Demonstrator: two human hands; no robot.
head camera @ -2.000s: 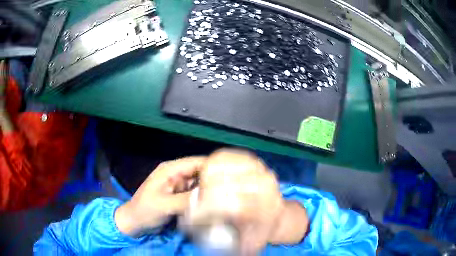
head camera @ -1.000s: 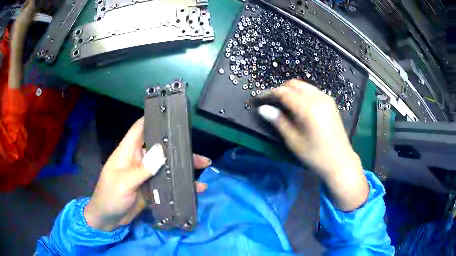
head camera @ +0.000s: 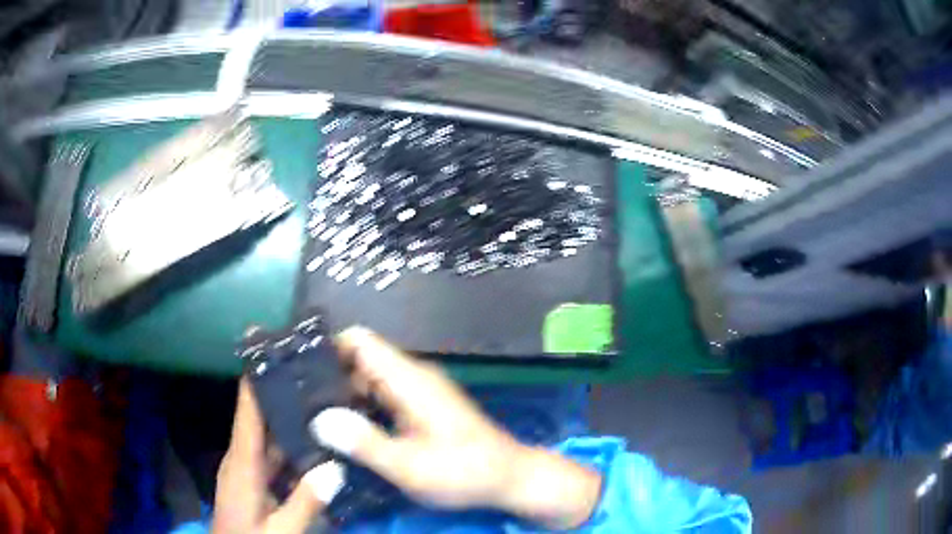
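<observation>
A dark metal plate (head camera: 298, 386) is held at the lower left of centre, its end with round fittings pointing up and away. My left hand (head camera: 251, 469) grips its left side and lower part, a white-covered thumb on its face. My right hand (head camera: 438, 443) lies over the plate's right side, white-covered thumb on the face; whether it holds a small part cannot be told. A black tray (head camera: 449, 308) holds a loose pile of small black and silver ring parts (head camera: 449, 198). The view is motion-blurred.
Silver-grey stacked plates (head camera: 172, 219) lie on the green bench (head camera: 146, 349) at left. Single bars lie at far left (head camera: 52, 240) and right (head camera: 694, 266). A green label (head camera: 579, 329) marks the tray corner. A conveyor rail (head camera: 418, 78) runs behind; blue and red bins stand beyond. Orange-red clothing shows lower left.
My right hand has moved from the tray's parts to the plate. The plate has tilted and sits lower left. The camera view has shifted, showing more of the rail and bins.
</observation>
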